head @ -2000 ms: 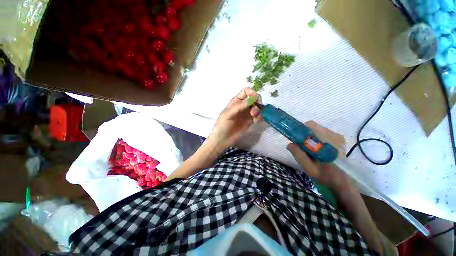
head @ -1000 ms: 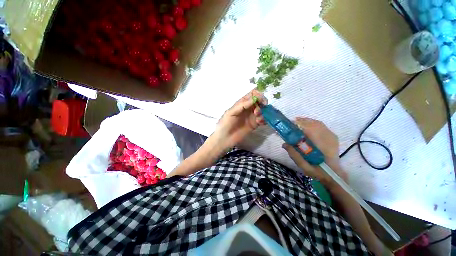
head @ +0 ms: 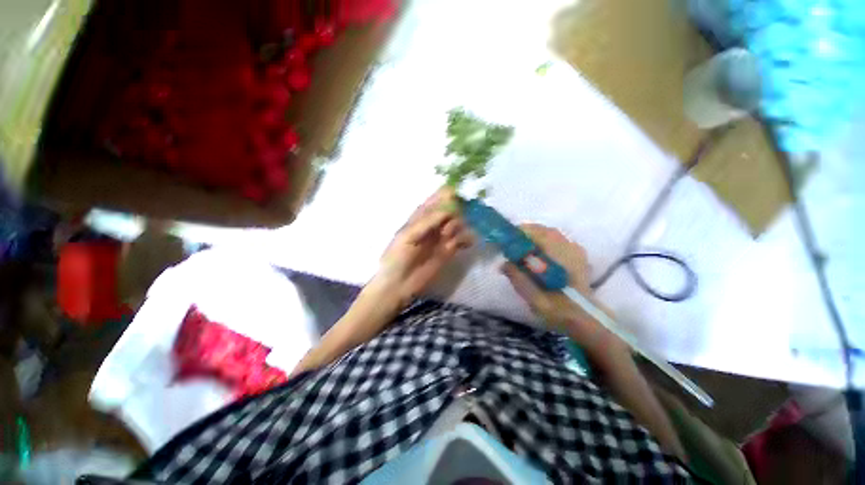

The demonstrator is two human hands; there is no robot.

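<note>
My left hand (head: 417,242) is in front of the small pile of green sepal pieces (head: 474,142), its fingertips pinched at the nozzle of the glue gun. A tiny green sepal piece (head: 453,202) shows blurred at those fingertips; whether a red head is behind it cannot be told. My right hand (head: 560,256) is closed around the teal glue gun (head: 507,239), which points up-left toward my left fingers. A long whitish glue stick (head: 645,350) sticks out of the gun's back.
A cardboard carton (head: 327,142) of red heads stands upper left. A white sack (head: 142,350) with pinkish-red pieces is lower left. A black cord (head: 654,204) loops right of the gun. A whitish round holder (head: 711,90) sits on cardboard (head: 654,95), beside light-blue balls (head: 825,95).
The view has shifted and blurred, so the scene sits further left. Both hands stay together at the nozzle, with the gun still in my right hand.
</note>
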